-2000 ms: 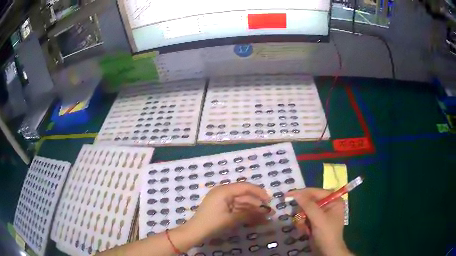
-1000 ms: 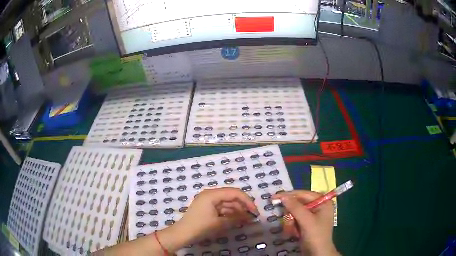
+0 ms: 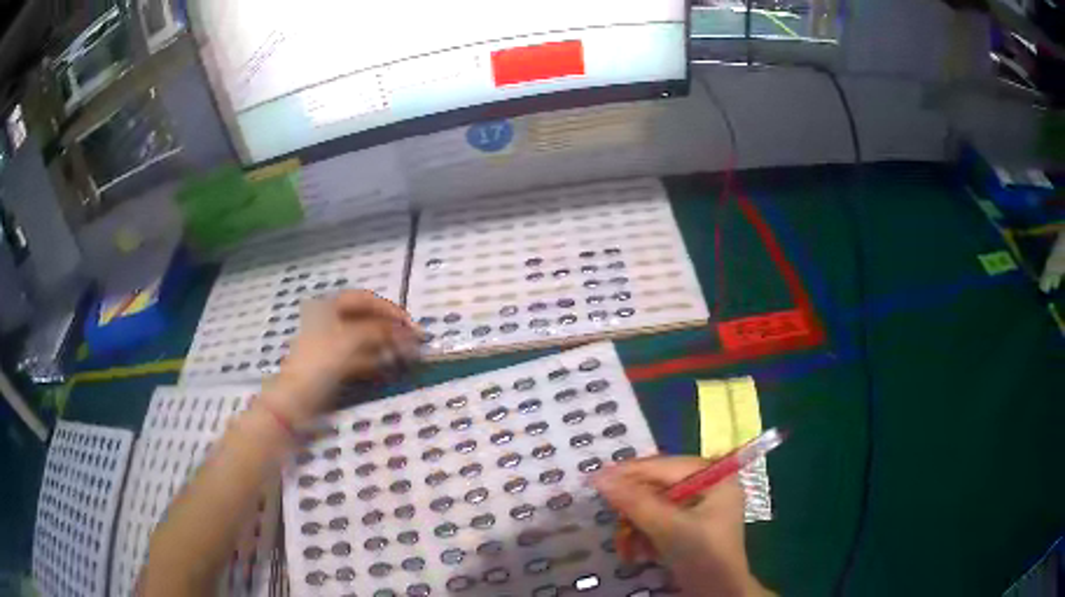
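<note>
My left hand (image 3: 339, 350) is blurred and reaches over the front edge of the rear left tray (image 3: 234, 274), its fingertips by the corner of the rear right tray (image 3: 689, 280). Whether a small part is between its fingertips I cannot tell. My right hand (image 3: 683, 525) holds a red pen-like tool (image 3: 722, 466), pale end pointing up and right. It is over the right side of the main white tray (image 3: 298, 490), which bears rows of dark oval parts, some spots showing only pale marks.
Two more white trays stand at left: one with elongated shapes (image 3: 175, 466), an outer one with dark marks (image 3: 82, 501). A yellow-and-white card (image 3: 726, 408) lies right of the main tray. A red label (image 3: 765, 331), thin cables (image 3: 864, 350), a blue box (image 3: 129, 315) and a monitor (image 3: 456, 70) surround them.
My left hand has moved from the main tray up and left to the rear trays. My right hand still holds the red tool over the main tray. The view has shifted and tilted slightly.
</note>
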